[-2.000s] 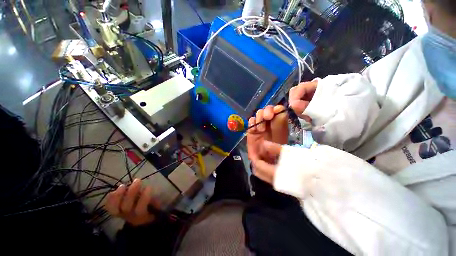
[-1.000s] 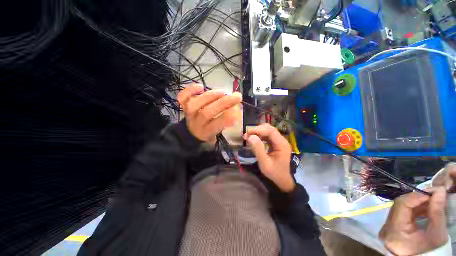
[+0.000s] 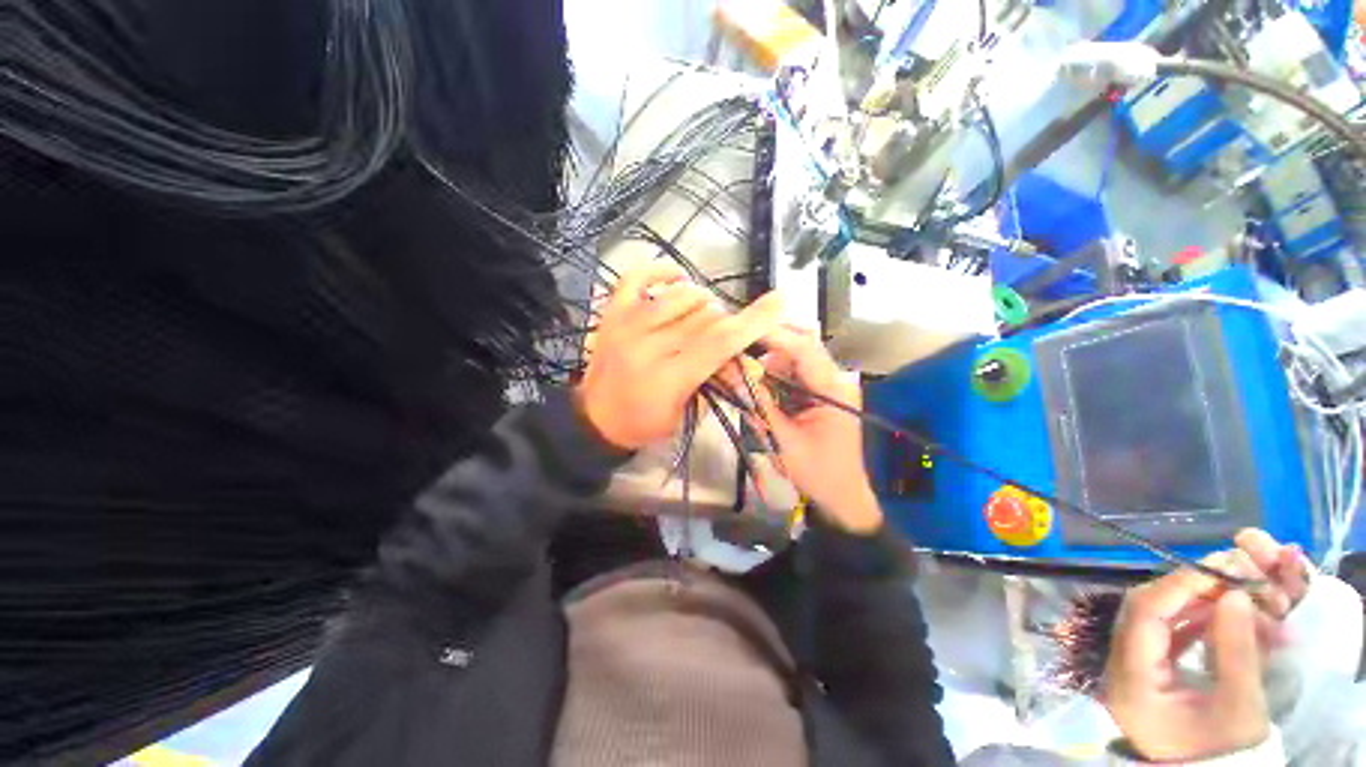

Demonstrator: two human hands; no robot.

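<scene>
My left hand (image 3: 647, 357) is shut on several thin black cables (image 3: 716, 412), whose ends hang below its fingers. My right hand (image 3: 817, 427) is right beside it, its fingers touching the left fingers and the cables; what its fingertips pinch is hidden. One black cable (image 3: 1034, 502) runs from my hands across the front of the blue control box to another person's hand. The near end of the machine arm is hidden behind my hands.
A large black cable bundle (image 3: 225, 390) fills the left. The white machine cover (image 3: 906, 307) and blue control box (image 3: 977, 427) with a touchscreen (image 3: 1146, 420) and emergency stop (image 3: 1016, 514) stand at right. Another person's hand (image 3: 1191, 659) is at lower right. Cables lie across the bench.
My right hand has moved up to meet my left hand at the cables. The view has shifted, so the machine sits lower. The other person's hands still hold the long cable.
</scene>
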